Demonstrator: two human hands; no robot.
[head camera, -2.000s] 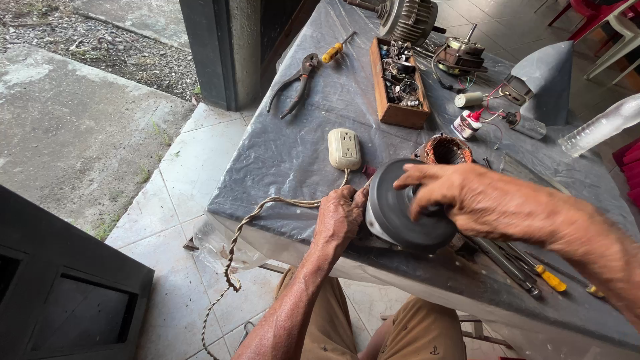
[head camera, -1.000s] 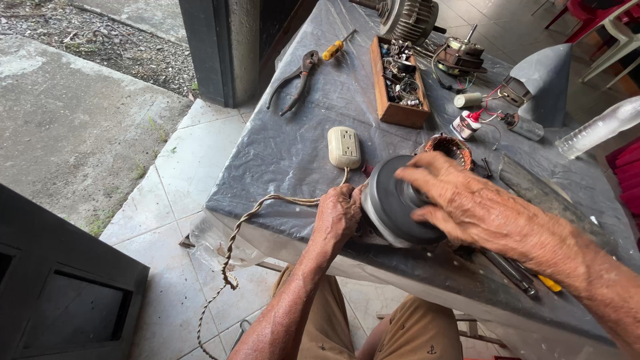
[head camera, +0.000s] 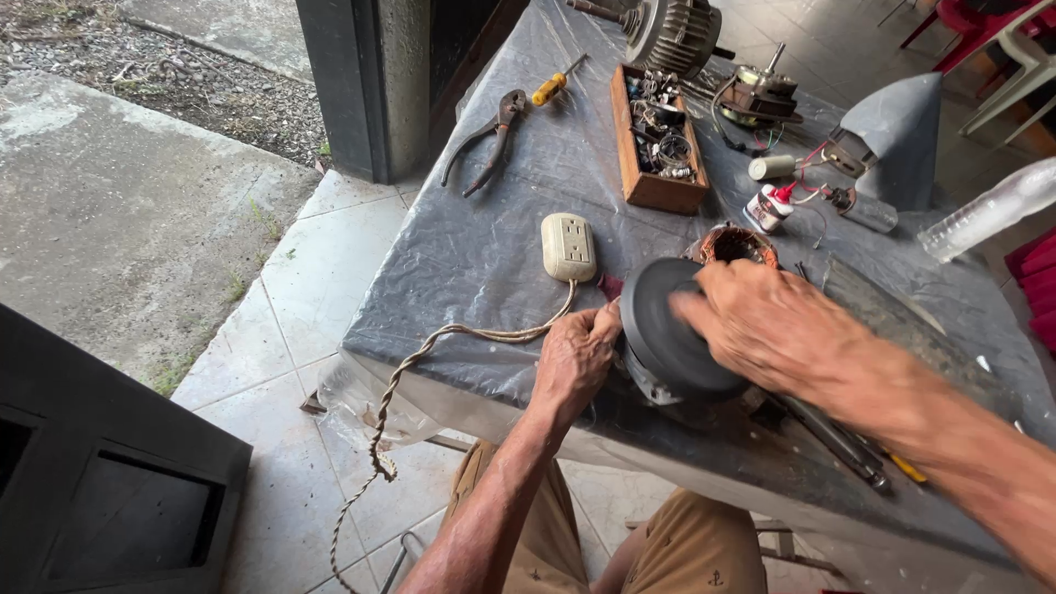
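Observation:
A dark round disc (head camera: 672, 330), blurred as if spinning, sits on a metal housing (head camera: 656, 388) near the table's front edge. My left hand (head camera: 577, 346) is at the left side of the housing, thumb and fingers pinched together; what lies between them is hidden. Across the disc's upper right reaches my right hand (head camera: 759, 318), blurred, with fingers bent at its face; whether it grips is unclear. Behind the disc is a ring of copper windings (head camera: 734, 246). A beige outlet box (head camera: 568, 247) lies to the upper left, with a twisted cord (head camera: 445, 330) running off the table.
Pliers (head camera: 495, 144) and a yellow-handled screwdriver (head camera: 557, 82) lie at the back left. Beyond the hands are a wooden box of small parts (head camera: 660, 186), a finned motor (head camera: 676, 37), a smaller motor (head camera: 757, 95), a small white bottle (head camera: 767, 208) and a clear plastic bottle (head camera: 990, 210).
My right hand has shifted about over the disc's face, while my left hand has stayed beside the housing. The outlet box and the tools have not moved.

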